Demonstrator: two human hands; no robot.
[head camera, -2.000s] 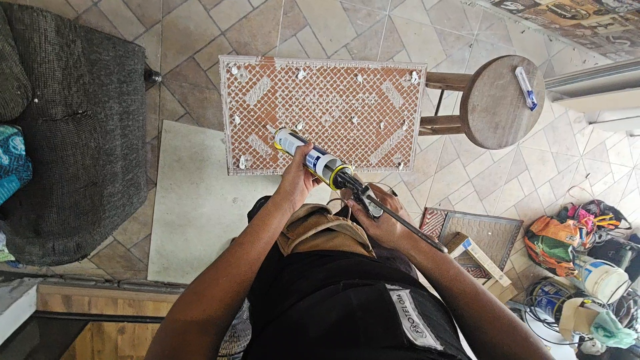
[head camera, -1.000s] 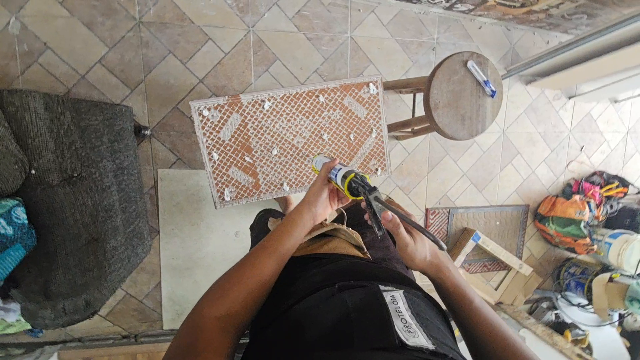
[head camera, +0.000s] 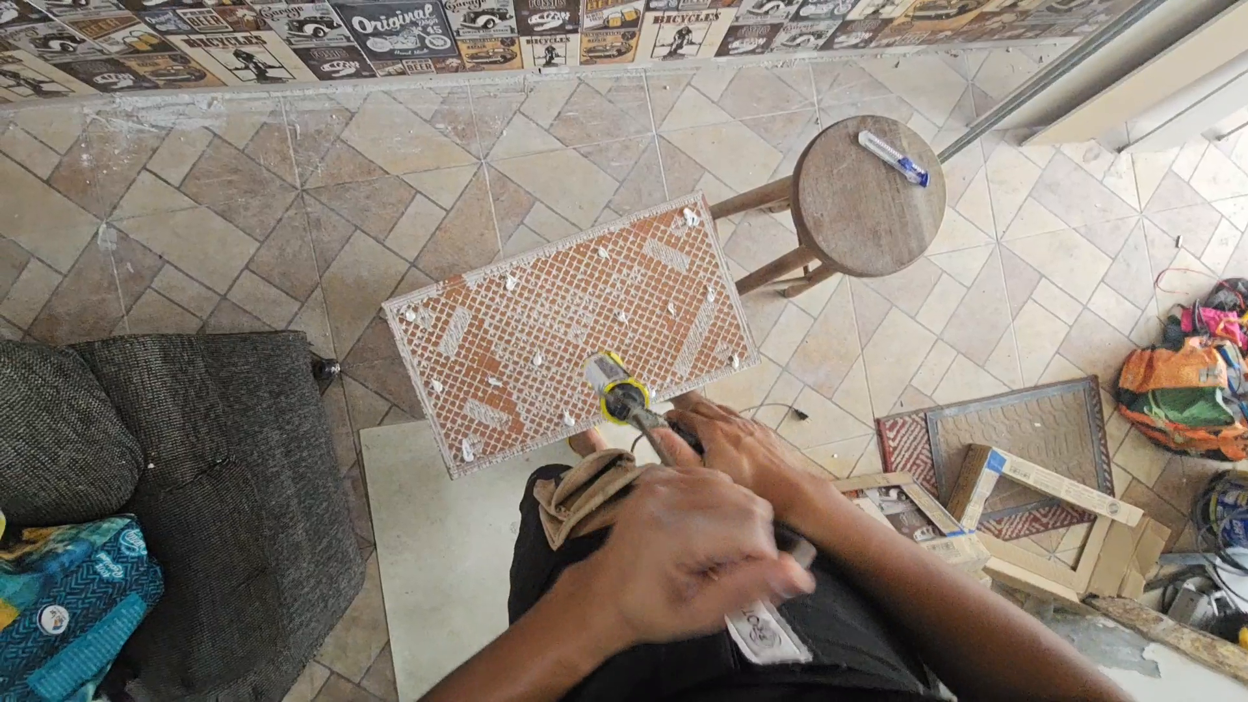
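My right hand (head camera: 731, 444) grips the handle of a caulking gun (head camera: 648, 419). The gun carries a cartridge with a yellow rim, its front pointing at the ridged back of a tile (head camera: 585, 322). White dabs are spread over this orange-brown back, which has a pale raised grid. Nearer the camera, my left hand (head camera: 697, 561) is blurred, with fingers curled over the rear of the gun, by its rod. Whether it grips the rod cannot be told. The gun's body is partly hidden behind my hands.
A round wooden stool (head camera: 848, 219) with a utility knife (head camera: 892, 158) on top stands beside the tile. A large pale tile (head camera: 429, 565) lies below left, near a dark grey upholstered seat (head camera: 234, 487). At right are a doormat (head camera: 1024, 429), frames of cardboard or wood (head camera: 1053, 478) and an orange bag (head camera: 1170, 400).
My left hand has left the cartridge and moved back toward the gun's rear. My right hand stays at the handle. The view has shifted, showing more wall at the top.
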